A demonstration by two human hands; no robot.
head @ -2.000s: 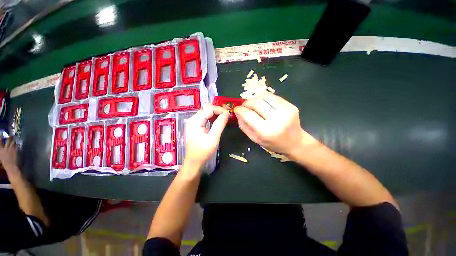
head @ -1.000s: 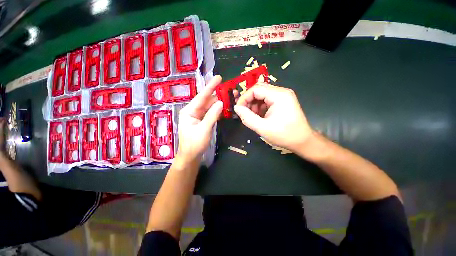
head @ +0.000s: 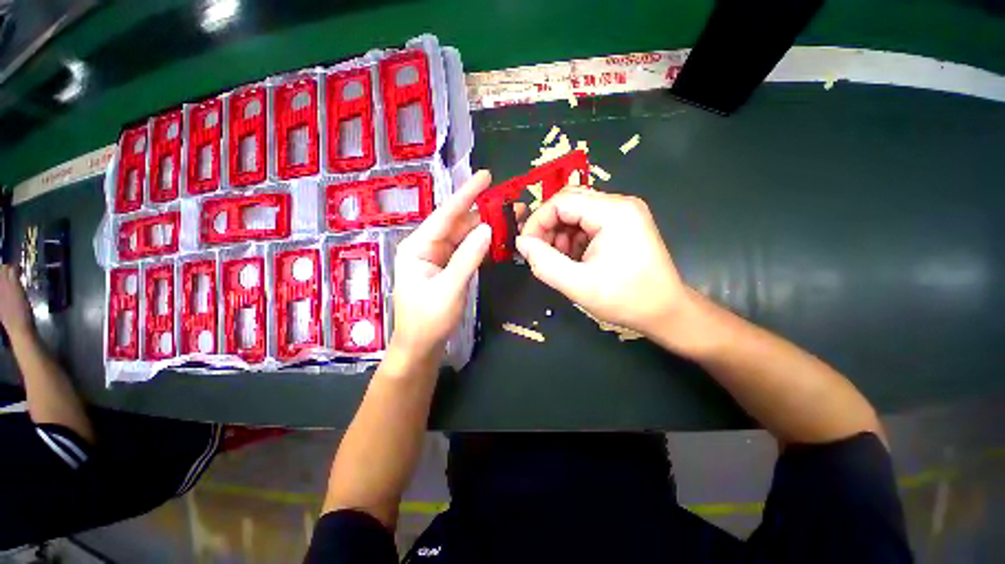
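Observation:
A red plastic frame point(head: 533, 184) is held tilted between my hands, right of the tray. My left hand point(head: 435, 270) grips its left end between thumb and fingers. My right hand point(head: 606, 251) is at its lower side, fingers curled, thumb and fingertips at the frame's left part; whether they pinch something is too small to tell. A small dark piece point(head: 510, 217) shows at the frame near the right fingertips. Small pale strips point(head: 557, 143) lie in a loose heap behind the frame, partly hidden by it and my right hand.
A whitish blister tray point(head: 313, 209) at left holds many red frames. Longer tan strips point(head: 523, 331) lie nearer me. A black rectangular object point(head: 741, 55) is at upper right, over the white edge strip point(head: 871, 68). Another person's arm point(head: 42, 358) is at far left.
The held frame went from nearly level and mostly covered by my fingers to tilted and more exposed. The view shifted slightly. Over the last second my hands have barely moved.

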